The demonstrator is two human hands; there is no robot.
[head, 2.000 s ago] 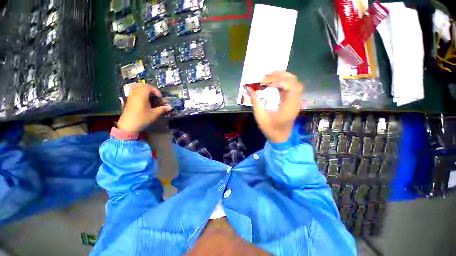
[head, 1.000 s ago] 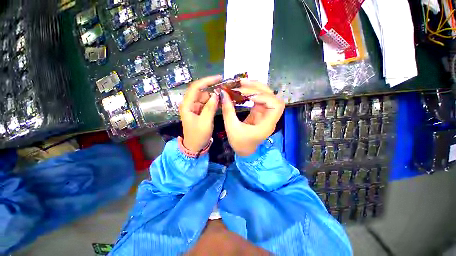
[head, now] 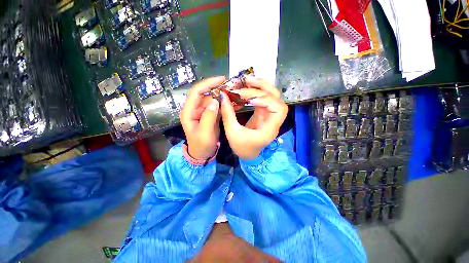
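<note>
A small circuit board module (head: 235,81) is held up in the fingertips over the bench's front edge. My left hand (head: 201,115) grips its left end between thumb and fingers. My right hand (head: 255,118) is against its right side and holds a copper-brown piece (head: 234,97) below the module. Whether the piece touches the module cannot be told. The white backing strip (head: 253,38) lies behind the hands; its near end is partly hidden by them.
A clear blister tray of modules (head: 157,110) lies left, with stacked trays (head: 38,82) at far left. At right are red label strips (head: 355,31), a clear bag (head: 362,71), tweezers (head: 324,15) and white liners (head: 409,41). A lower tray (head: 362,167) sits below the bench.
My left hand has moved right from the blister tray and now holds a module. My right hand has moved left, off the backing strip, to meet it. The view has shifted.
</note>
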